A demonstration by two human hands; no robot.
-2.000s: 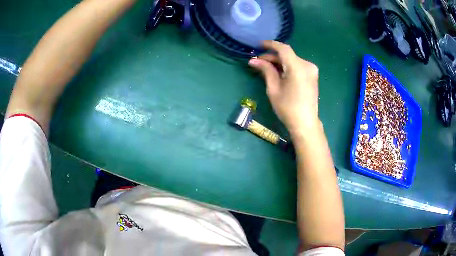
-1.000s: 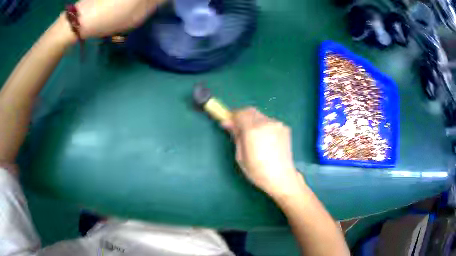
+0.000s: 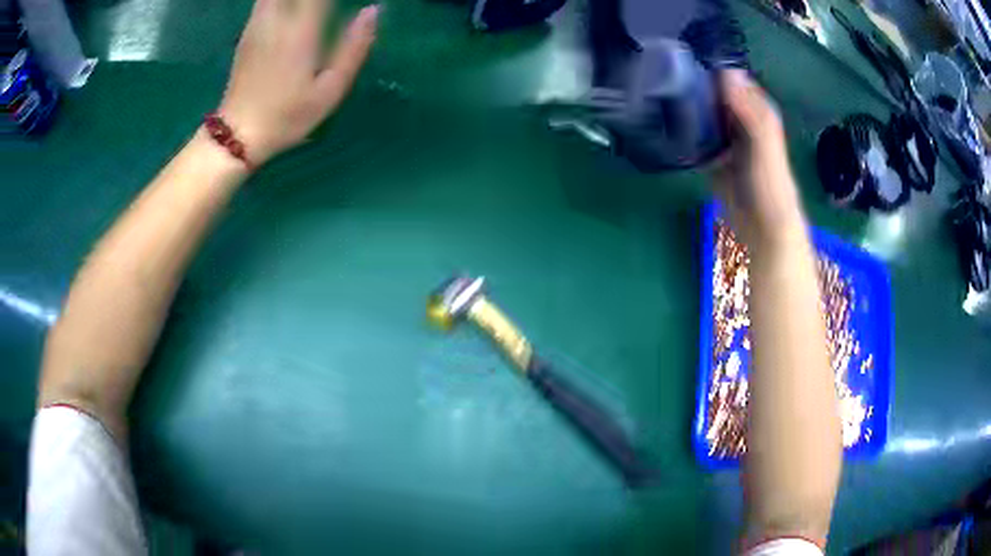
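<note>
My right hand (image 3: 761, 158) grips the right side of a dark fan (image 3: 663, 98) at the upper middle; the fan is blurred and its top is cut off by the frame edge. My left hand (image 3: 288, 76) is at the upper left, off the fan and empty, with thumb and fingers apart; a red bracelet is on the wrist. The hammer (image 3: 505, 335) lies on the green bench, its yellow and silver head to the left and black grip to the lower right. My right forearm passes over the blue tray (image 3: 882, 358) of copper-coloured pieces and hides its middle.
Several black fan units (image 3: 869, 163) stand at the upper right, with more dark and clear parts beyond them. A blue can (image 3: 27, 96) is at the far left. Another dark object (image 3: 516, 11) shows at the top edge. The green bench (image 3: 293, 380) spans the view.
My right hand has let go of the hammer and now holds the fan, which has moved right. The hammer lies on the bench. My left hand has come off the fan and opened.
</note>
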